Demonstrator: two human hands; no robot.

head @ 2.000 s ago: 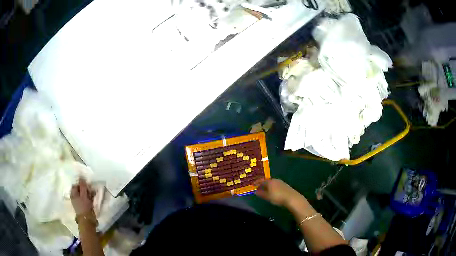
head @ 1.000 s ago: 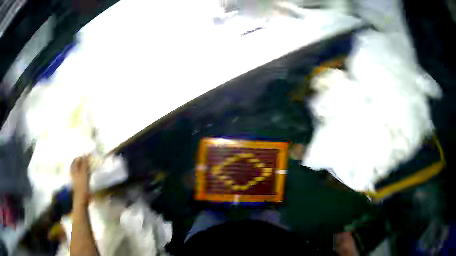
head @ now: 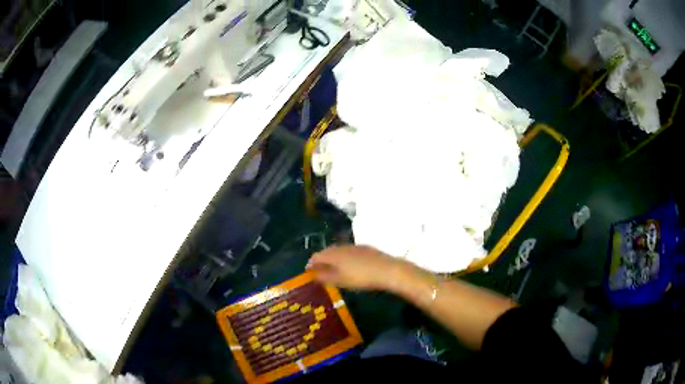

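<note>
The stool (head: 293,327) has a red-brown slatted top with a yellow diamond pattern and an orange rim, and stands low in front of me. My right hand (head: 349,268) reaches in from the right, its fingers at the stool's upper edge. Its fingertips are blurred, so I cannot tell whether they grip the rim. My left hand is out of the picture. A large heap of white garment pieces (head: 428,142) lies on a yellow trolley (head: 542,196) beyond my right hand.
A long white sewing table (head: 98,225) curves along the left, with a sewing machine (head: 176,97) and black scissors (head: 314,37) on it. More white pieces (head: 45,337) lie at lower left. A blue crate (head: 642,259) is at the right. Scraps litter the green floor.
The view has swung right, bringing the machine and scissors into sight. My right hand has come to the stool's upper edge. My left hand has left the picture. The stool appears turned and lower left.
</note>
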